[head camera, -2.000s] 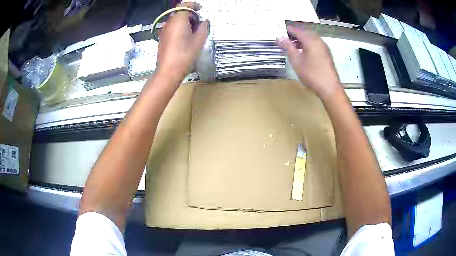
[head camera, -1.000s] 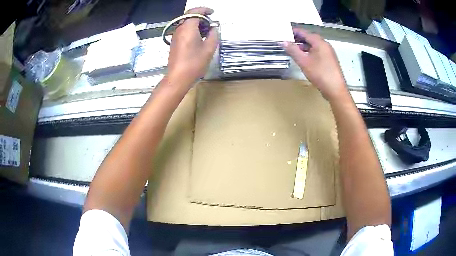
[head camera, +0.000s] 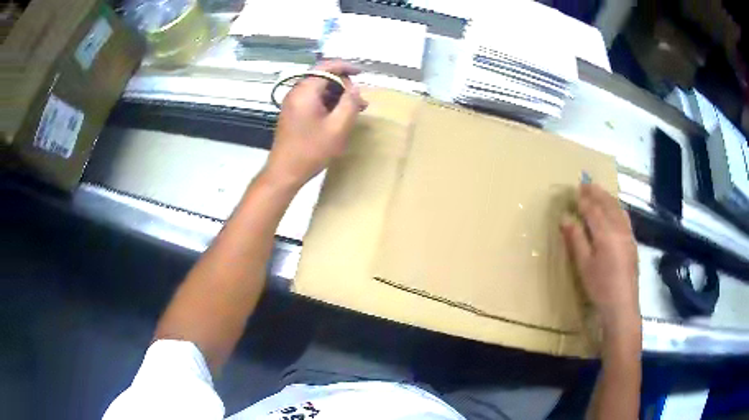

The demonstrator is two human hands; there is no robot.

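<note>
My left hand [head camera: 316,119] is above the left back part of the cardboard, with a narrow pale-yellow tape ring [head camera: 283,86] looped round its fingers. My right hand [head camera: 606,246] is low over the right side of the cardboard sheets [head camera: 476,205], its fingers closed round the yellow-handled cutter. Only the cutter's blue-grey tip [head camera: 585,176] shows beyond the fingertips; the handle is hidden. Small pale tape scraps [head camera: 535,253] lie on the upper cardboard sheet. No white panel is in either hand.
Stacked white panels [head camera: 513,78] stand behind the cardboard, with more white piles [head camera: 374,41] to their left. A labelled carton [head camera: 62,98] and clear tape rolls [head camera: 176,33] are at left. A black phone-like object [head camera: 667,172] and black ring [head camera: 690,283] are at right.
The view has turned left. My right hand has left the panel stack, come down to the cardboard and taken hold of the cutter. My left hand has moved away from the stack, still with the tape ring.
</note>
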